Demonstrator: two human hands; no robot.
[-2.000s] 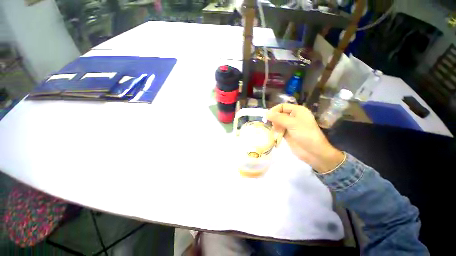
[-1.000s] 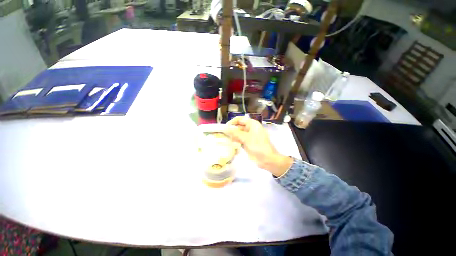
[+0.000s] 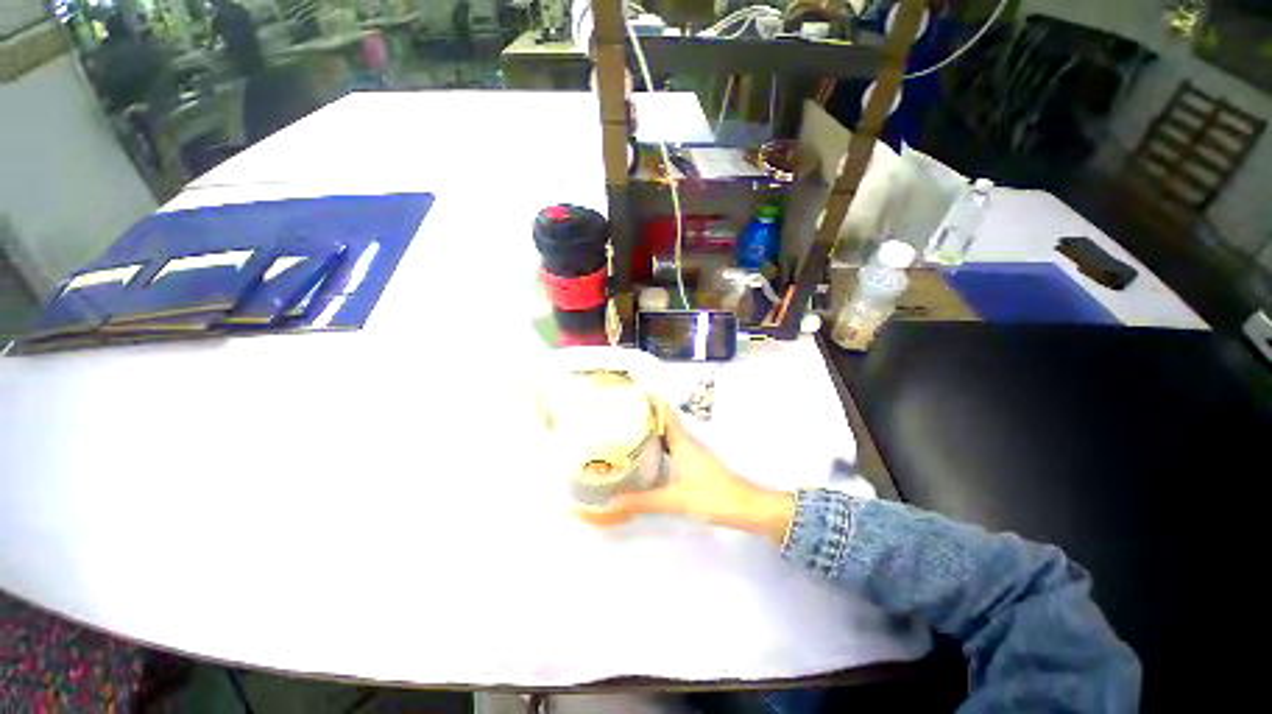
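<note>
A cream-yellow lantern-style lamp (image 3: 603,419) stands on the white table in front of me, overexposed and partly washed out. My right hand (image 3: 691,481), in a denim sleeve, is around the lower right side of its body. The fingers behind the lamp are partly hidden. Behind it, a smartphone (image 3: 686,335) is propped sideways at the rack's foot, with small silver bits (image 3: 700,396) before it. A tumbler (image 3: 573,272) with a black lid and red band stands left of the phone. My left hand is not in view.
A wooden rack (image 3: 614,154) with a blue bottle (image 3: 759,237) stands behind. A clear capped bottle (image 3: 875,296) stands beside it, another behind. Blue folders (image 3: 182,290) lie at the left. A black work surface (image 3: 1060,460) is at the right; a dark item (image 3: 1096,261) lies beyond.
My right hand has let go of the lamp's top handle and moved down to grip the side of its body. The phone and silver bits are now uncovered.
</note>
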